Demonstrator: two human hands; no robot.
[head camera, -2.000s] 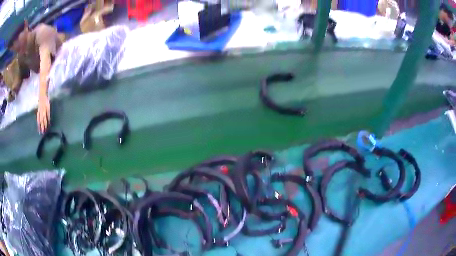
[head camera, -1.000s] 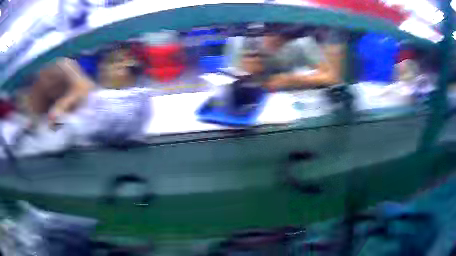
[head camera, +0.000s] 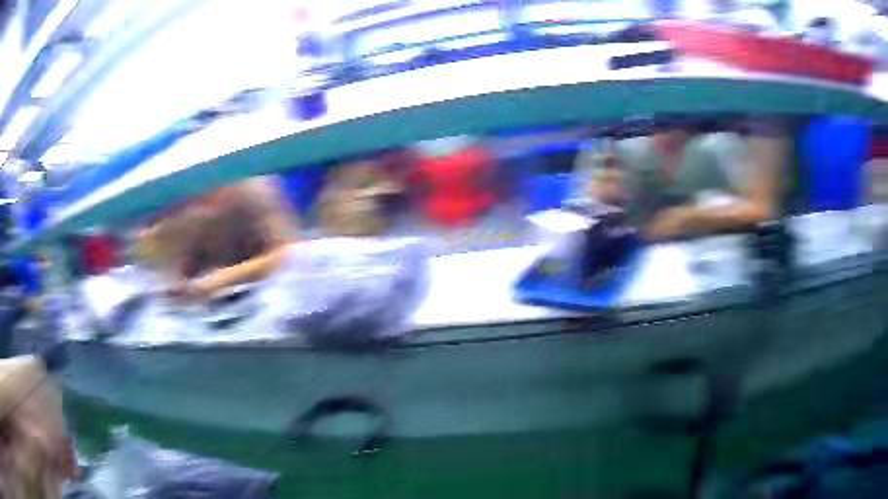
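Observation:
The picture is blurred. Neither of my hands can be made out. A black C-shaped headband (head camera: 341, 407) lies on the green conveyor belt (head camera: 487, 458) left of the middle. A second dark headband (head camera: 674, 368) lies farther right on the belt, smeared by blur. Blurred dark shapes on the near bench (head camera: 828, 466) show at the bottom right, too unclear to tell apart.
A clear plastic bag (head camera: 195, 475) is at the bottom left. A blurred skin-toned shape (head camera: 29, 434) stands at the left edge. Across the belt, people lean over a white table (head camera: 467, 283) with a bag and blue tray (head camera: 574, 283). A green post (head camera: 716, 419) stands at right.
The view has swung up and left. The near bench and its headband pile have mostly dropped out. The far person's arm has drawn back from the belt to the table.

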